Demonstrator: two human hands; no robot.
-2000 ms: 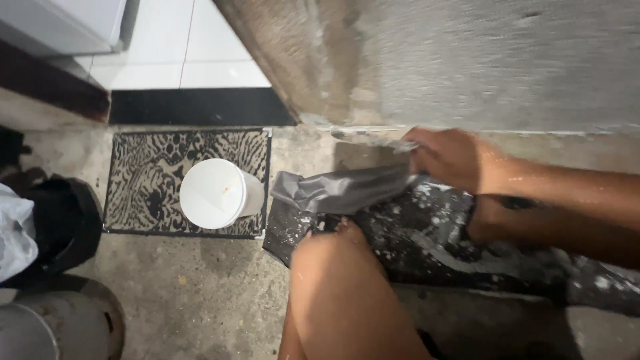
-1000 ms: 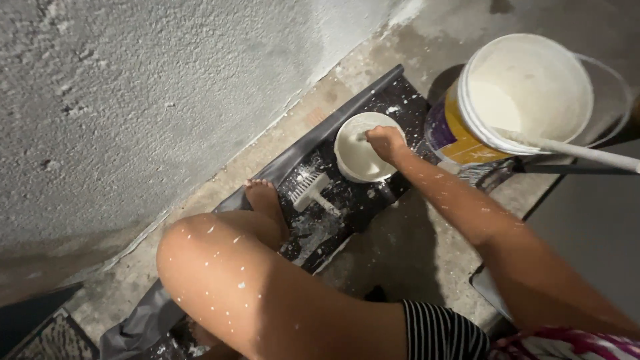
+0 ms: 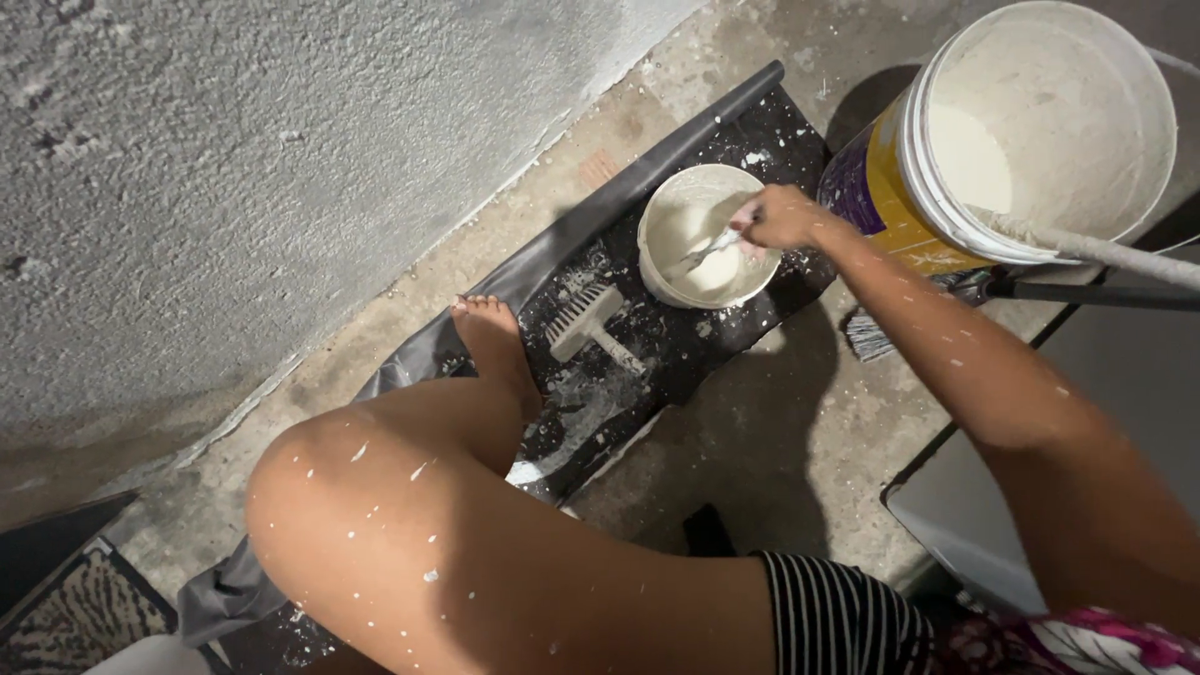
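My right hand point(image 3: 783, 220) is over the rim of a small white plastic tub point(image 3: 656, 267), closed on a paint-smeared slim tool point(image 3: 714, 248) whose lower end reaches into the whitish paint inside. What kind of tool it is, I cannot tell. The tub stands on a black plastic sheet point(image 3: 689, 347) spattered with white. Beside it on the sheet lies a block brush point(image 3: 586, 323) with a paint-coated handle and dark-tipped bristles. My left hand is out of view.
A large paint bucket point(image 3: 900, 197) with a coated pole across its rim stands at the right. A second brush point(image 3: 870, 336) lies below it. The rough grey wall point(image 3: 234, 169) runs along the left; my bare foot point(image 3: 492, 337) rests on the sheet.
The view has swung widely from the doormat to the tub and bucket. My hand, at the sheet's edge two seconds ago, is now at the tub, with a tool plainly in it.
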